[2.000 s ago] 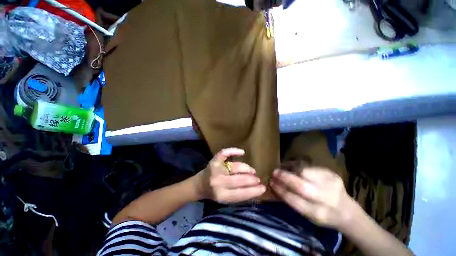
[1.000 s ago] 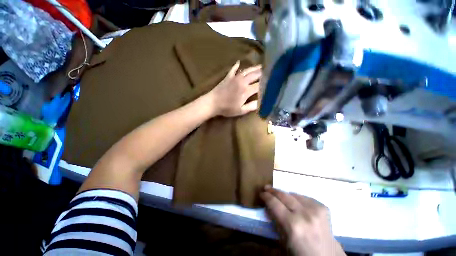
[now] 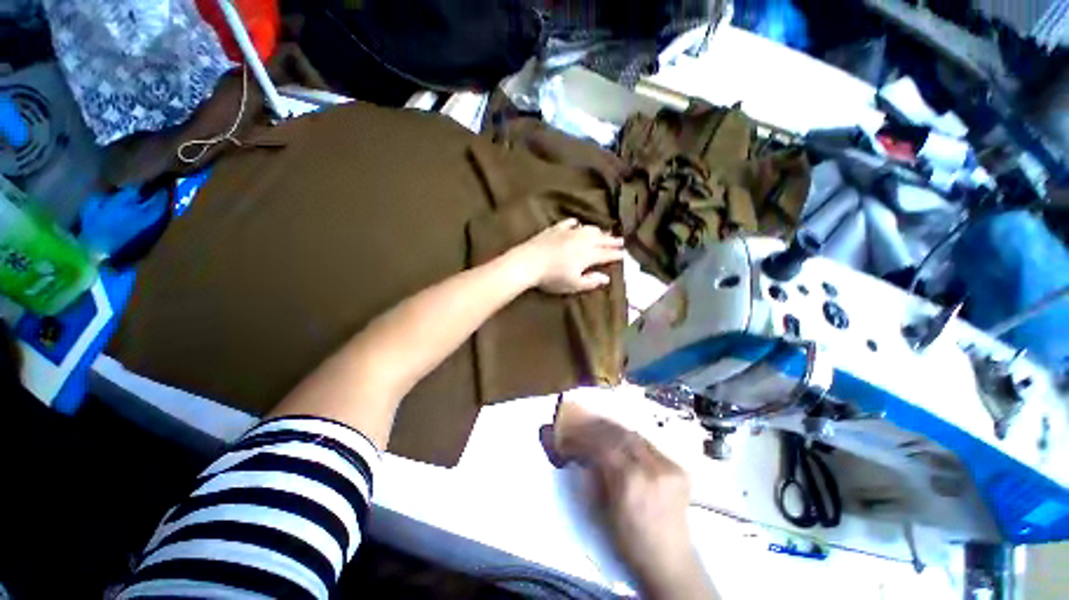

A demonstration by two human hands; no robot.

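A brown cloth piece (image 3: 516, 340) lies folded on a larger brown panel (image 3: 317, 223), its right end at the presser foot (image 3: 615, 377) of the white and blue sewing machine (image 3: 809, 328). My left hand (image 3: 574, 256) lies flat on the cloth left of the machine head, fingers slightly spread. My right hand (image 3: 627, 469) is blurred, on the white table just in front of the presser foot. A small dark brown patch shows at its fingertips; I cannot tell whether it is cloth or shadow, nor whether the hand grips anything.
A crumpled brown heap (image 3: 703, 176) lies behind the machine head. Black-handled scissors (image 3: 807, 481) and a small blue tool (image 3: 797, 547) lie right of the needle. A green bottle (image 3: 41, 252) and blue-white box (image 3: 82, 340) are at far left, a thin cord (image 3: 217, 143) near the panel corner.
The view has shifted, showing more behind the machine. The cloth's near edge has moved away from the table edge to the presser foot. My right hand has moved up towards it; my left hand stays on the cloth.
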